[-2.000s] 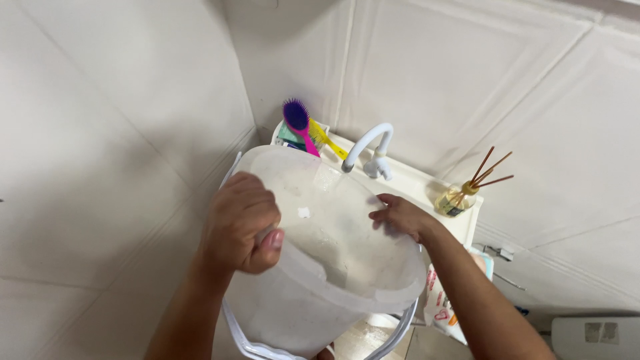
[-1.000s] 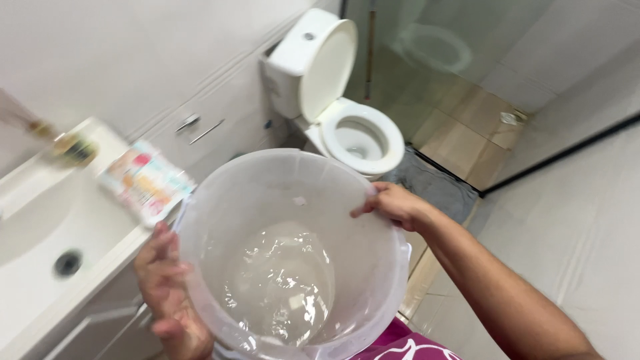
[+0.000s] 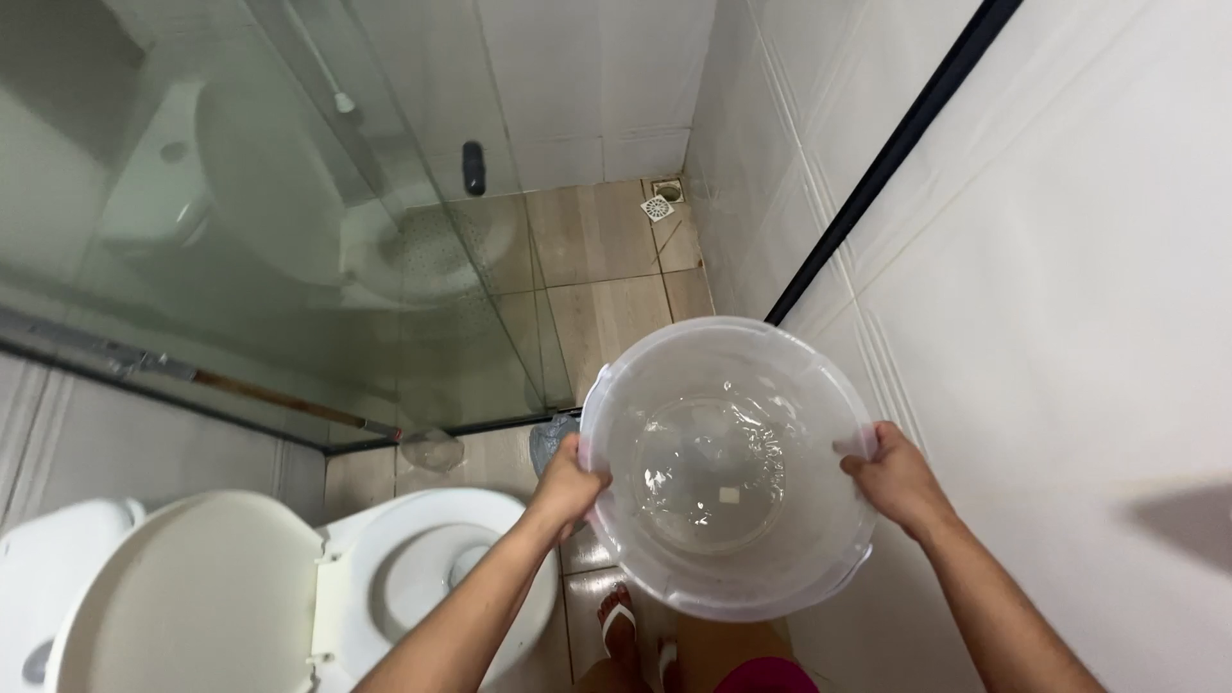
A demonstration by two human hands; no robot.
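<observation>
A translucent white plastic bucket (image 3: 729,568) is held up between my two hands, its mouth facing the camera. Shallow rippling water lies at its bottom, with a small pale square visible there. My left hand (image 3: 568,486) grips the rim at the left, thumb over the edge. On the opposite side my right hand (image 3: 895,472) clasps the rim, fingers partly hidden by the wall. A thin handle hangs along the bucket's outside. Below the bucket are my feet in white flip-flops (image 3: 619,621).
A toilet (image 3: 452,510) with its lid raised stands at lower left. Beyond it is a glass shower panel (image 3: 433,337) with a dark handle (image 3: 474,168). A drain cover (image 3: 657,208) lies beside an uncovered floor drain (image 3: 668,191). A black bar (image 3: 895,144) runs along the right wall.
The view has swung from the sink, past the toilet, to the shower entrance. The bucket has moved along with both hands; it was tilted over the sink in the earliest frame.
</observation>
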